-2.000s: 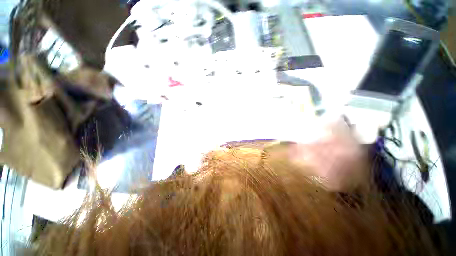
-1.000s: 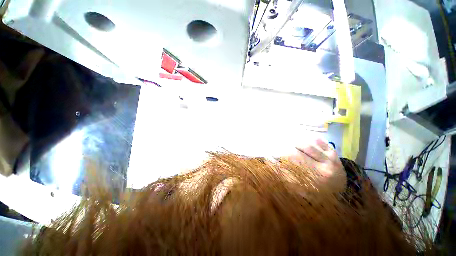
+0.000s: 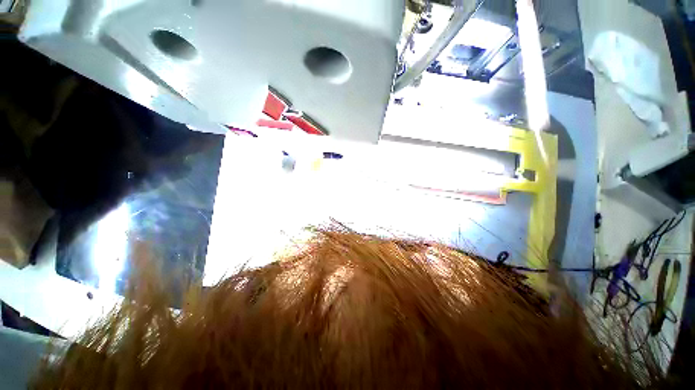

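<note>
No hand shows clearly; brown hair covers the lower view, and pale patches under it cannot be made out. The white-grey machine head (image 3: 251, 61) with its red diamond mark (image 3: 293, 116) fills the upper left. A pale template plate (image 3: 343, 190) lies below it, mostly lost in glare. Yellow tape (image 3: 542, 190) runs down its right side. A thin reddish edge (image 3: 465, 196) shows on the plate, left of the tape.
A brown bag (image 3: 23, 221) is at the far left, beside a shiny metal bed (image 3: 145, 221). At right are a crumpled white cloth (image 3: 629, 72), a dark panel (image 3: 670, 179), tangled dark cords (image 3: 621, 278) and olive-yellow snips (image 3: 667, 297). A dark cord runs left from the tangle.
The hand seen at the right of the hair a second ago no longer shows. The view has shifted slightly, and the reddish edge by the tape is now visible.
</note>
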